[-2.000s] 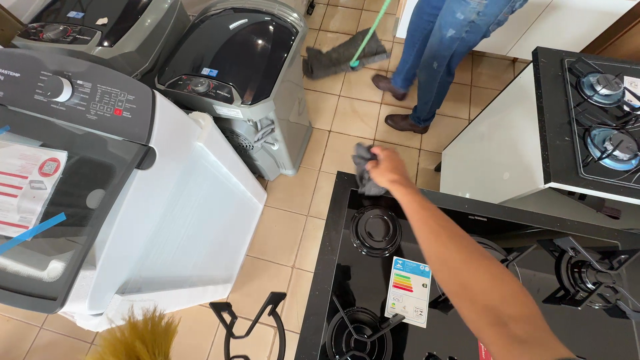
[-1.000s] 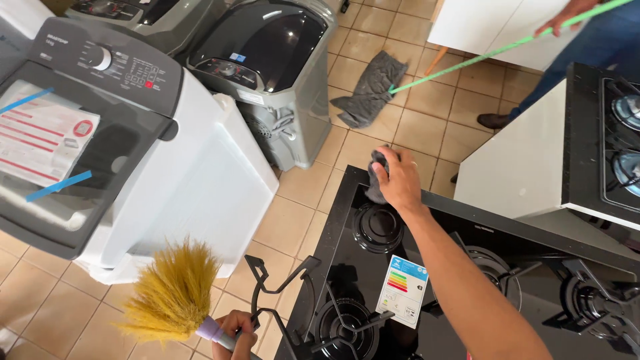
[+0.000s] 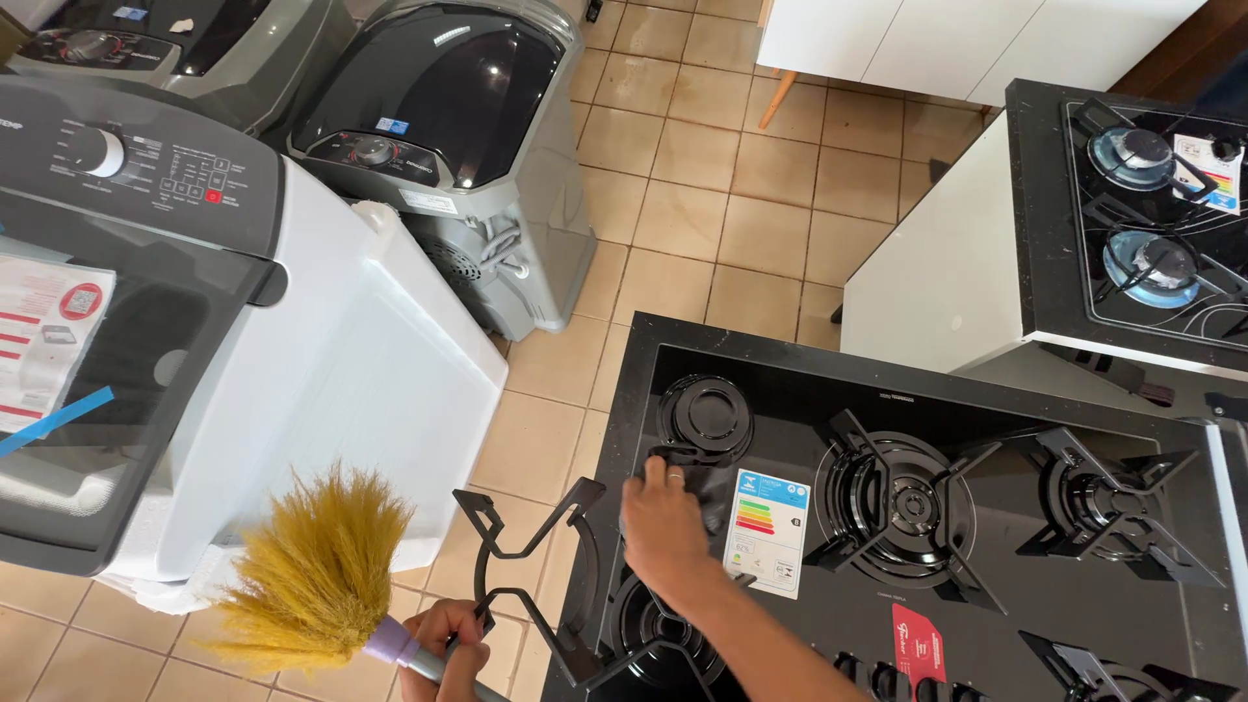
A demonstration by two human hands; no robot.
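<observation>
My right hand [image 3: 668, 517] presses a dark grey cloth [image 3: 704, 483] onto the black glass cooktop [image 3: 790, 400], just below the bare rear-left burner [image 3: 707, 414] and left of the energy label [image 3: 767, 531]. At the bottom, beside the cooktop's left edge, my left hand [image 3: 444, 643] grips both the grey handle of a duster with yellow bristles [image 3: 317, 575] and a black metal pan support [image 3: 577, 648]. The support is raised off its burner and sticks out past the left edge. Other pan supports [image 3: 907, 497] sit over their burners.
A white top-load washing machine [image 3: 341, 390] stands at left, with grey washers [image 3: 439, 88] behind it. At upper right is a second cooktop [image 3: 1170, 302] on a white cabinet [image 3: 936, 244]. A white cabinet with wooden legs [image 3: 877, 39] stands at the back. Tiled floor [image 3: 682, 224] runs between them.
My right hand has moved with the cloth from the cooktop's back-left corner to below the rear-left burner. The other person and the green-handled mop with its grey cloth are out of view.
</observation>
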